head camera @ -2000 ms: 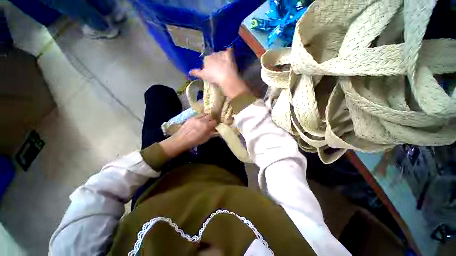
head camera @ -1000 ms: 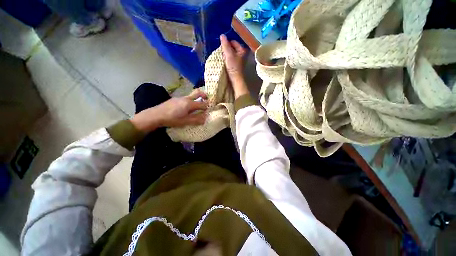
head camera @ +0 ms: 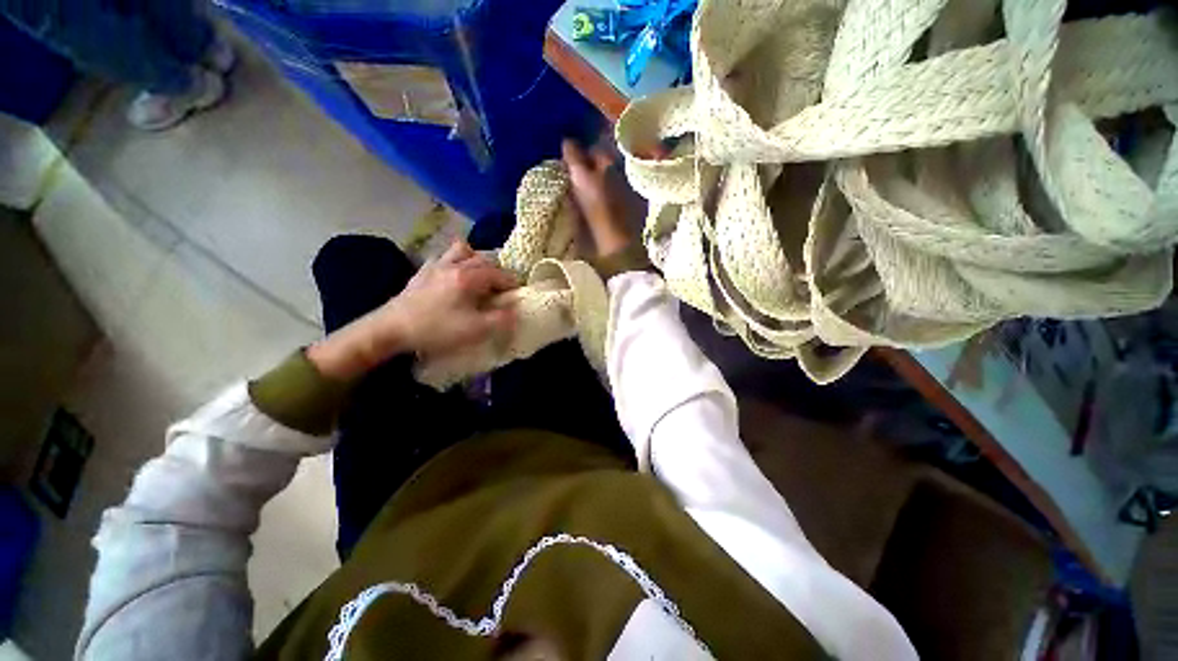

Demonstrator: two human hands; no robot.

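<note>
A cream woven straw bag [head camera: 539, 220] lies bunched over my lap, with a flat cream strap [head camera: 589, 310] looping from it towards my right sleeve. My left hand [head camera: 452, 300] grips the near part of the bag, its fingers bent over the weave. My right hand [head camera: 590, 194] is beside the bag's far end, slightly blurred and with its fingers partly hidden; whether it holds the bag I cannot tell. No pale-blue inner shows on the bag.
A large heap of cream braided straps [head camera: 904, 220] lies on the table [head camera: 962, 411] at right, with shiny blue ribbons [head camera: 656, 36] behind it. A blue bin [head camera: 446, 78] stands beyond my hands. Another person's shoe [head camera: 178, 101] is at upper left. Clear plastic items lie at right.
The blue lining seen at first no longer shows. Since one second ago, the bag's far end has dropped nearer, and my right hand has moved down. The view has shifted, moving the strap heap left.
</note>
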